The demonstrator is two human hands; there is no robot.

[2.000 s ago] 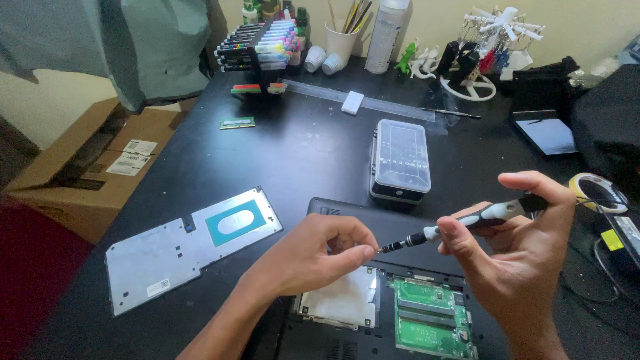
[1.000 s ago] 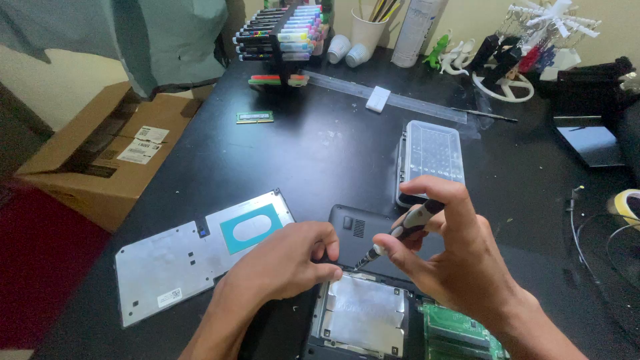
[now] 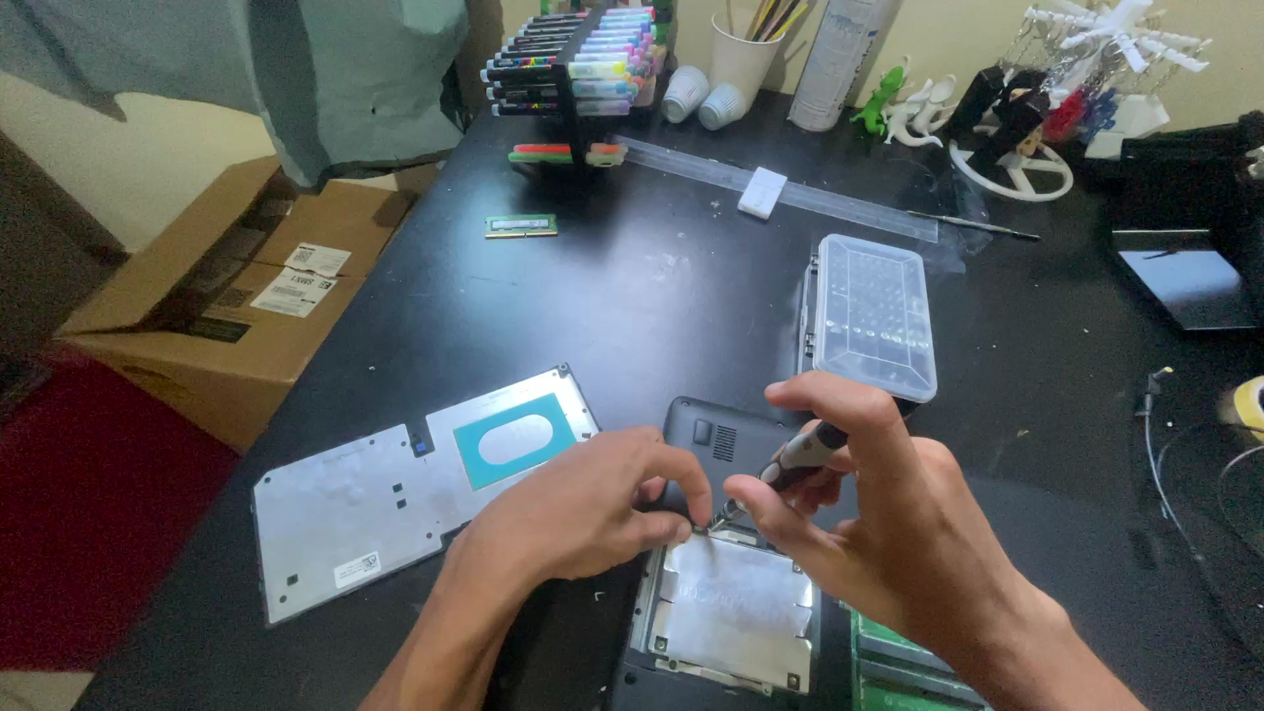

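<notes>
My right hand (image 3: 869, 504) holds a grey and black precision screwdriver (image 3: 802, 459), tilted, its tip down at the upper edge of a metal drive caddy (image 3: 736, 602). The caddy sits in the underside of a black laptop (image 3: 681, 425). My left hand (image 3: 592, 504) has thumb and index finger close together at the caddy's top left corner, beside the tip; whether they pinch something cannot be seen. Right of the caddy, a green circuit board (image 3: 899, 667) is partly hidden by my right hand and forearm. A silver metal cover plate (image 3: 346, 513) with a teal patch lies left of the laptop.
A clear-lidded bit case (image 3: 874, 316) stands behind the laptop. A memory module (image 3: 521, 226), a white block (image 3: 761, 193) and a marker rack (image 3: 568, 74) are farther back. Cables (image 3: 1165, 474) lie at the right. A cardboard box (image 3: 217, 306) stands left of the black table.
Two seconds ago my hands held the screwdriver above the laptop, fingers at its tip. Now the tip is down at the caddy's upper edge, and the driver stands steeper. The view has shifted.
</notes>
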